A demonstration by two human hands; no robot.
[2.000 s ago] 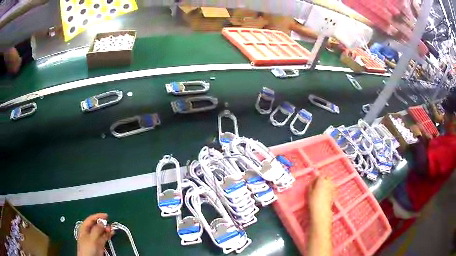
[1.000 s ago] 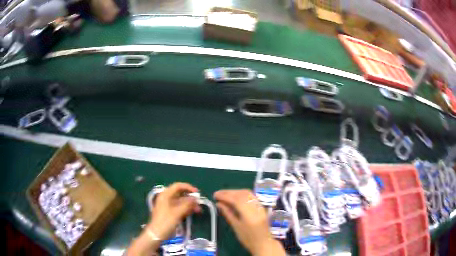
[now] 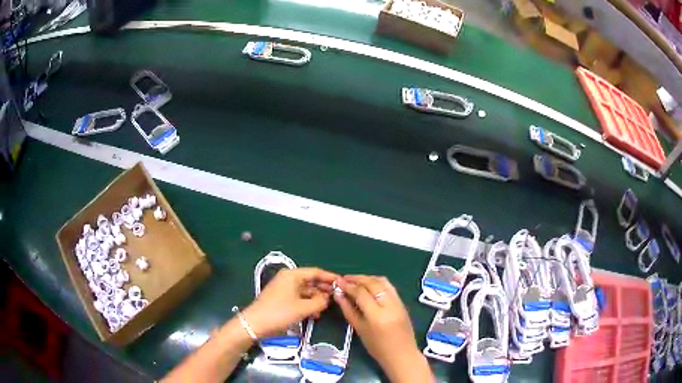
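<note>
My left hand (image 3: 288,303) and my right hand (image 3: 374,314) meet at the top of a looped cable unit (image 3: 324,359). Their fingertips pinch a small white fitting (image 3: 337,289) at the loop's end. Fingers partly hide the fitting and the top of the loop. The unit's blue and grey card end lies toward me. Another looped unit (image 3: 281,340) lies beside it, partly behind my left hand and wrist. An open carton (image 3: 176,278) at the left holds many loose white fittings (image 3: 105,262).
A pile of looped units (image 3: 535,299) overlaps a pink-red compartment tray (image 3: 613,329) at the right. Scattered units, including one (image 3: 437,102), lie on the dark green belt beyond a white strip (image 3: 299,208). Another carton (image 3: 420,26) and an orange-red tray (image 3: 619,116) stand farther back.
The view has turned left, shifting things rightward. My right hand has left the tray area and joined my left hand; their fingertips, apart a second ago, now meet at the fitting.
</note>
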